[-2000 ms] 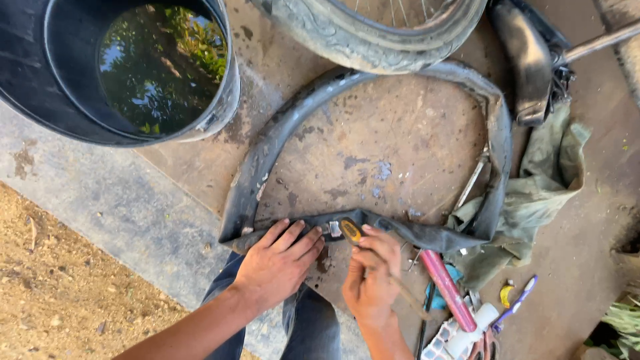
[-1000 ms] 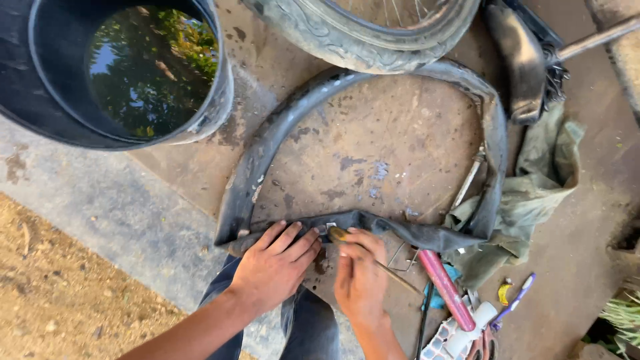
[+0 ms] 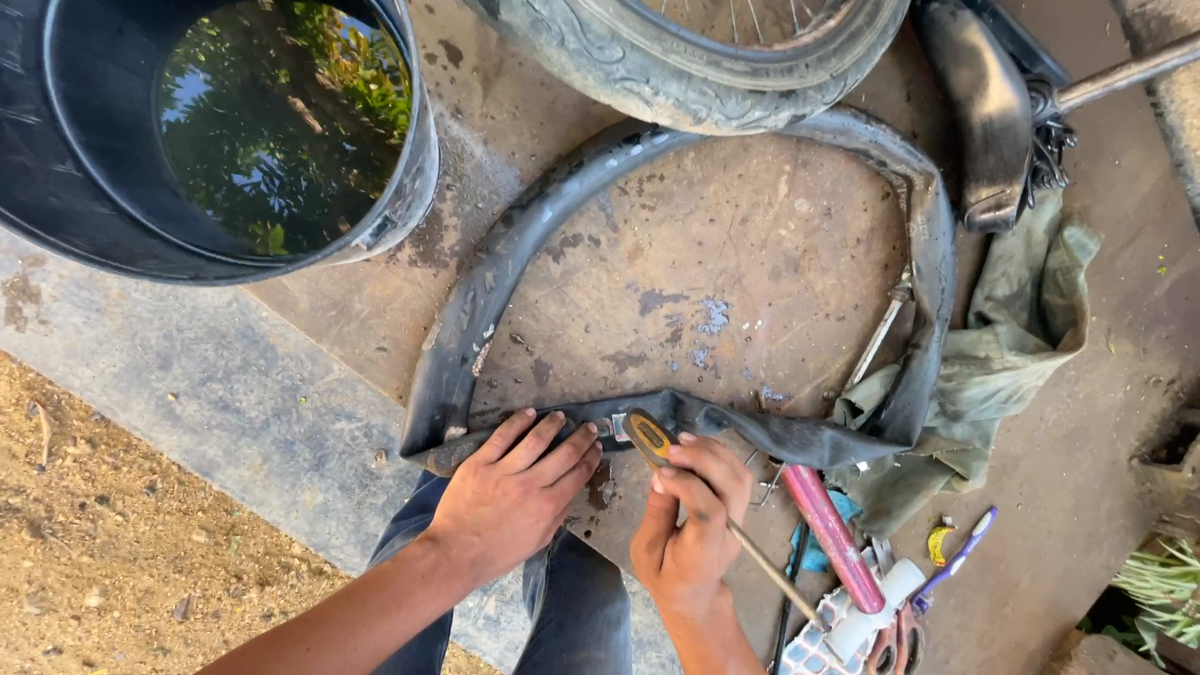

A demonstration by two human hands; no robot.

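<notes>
A black rubber inner tube (image 3: 548,220) lies in a loop on the stained floor slab, its near side flattened. My left hand (image 3: 516,487) presses flat on that near stretch, fingers spread. Just right of its fingertips a small silvery patch (image 3: 620,427) shows on the rubber. My right hand (image 3: 696,511) grips a screwdriver (image 3: 649,437) with a yellow and dark handle; the handle end is at the tube beside the patch, and the metal shaft points back toward the lower right.
A black bucket of water (image 3: 427,178) stands at upper left. A bicycle wheel with its tire (image 3: 703,98) lies at the top. On the right are a green cloth (image 3: 998,375), a pink tube (image 3: 832,534), scissors (image 3: 895,642), a purple toothbrush (image 3: 956,565) and a bicycle saddle (image 3: 980,112).
My right hand with the screwdriver has shifted slightly; the handle end, lowered toward the tube one second ago, now shows more of its yellow side. My left hand remains on the tube.
</notes>
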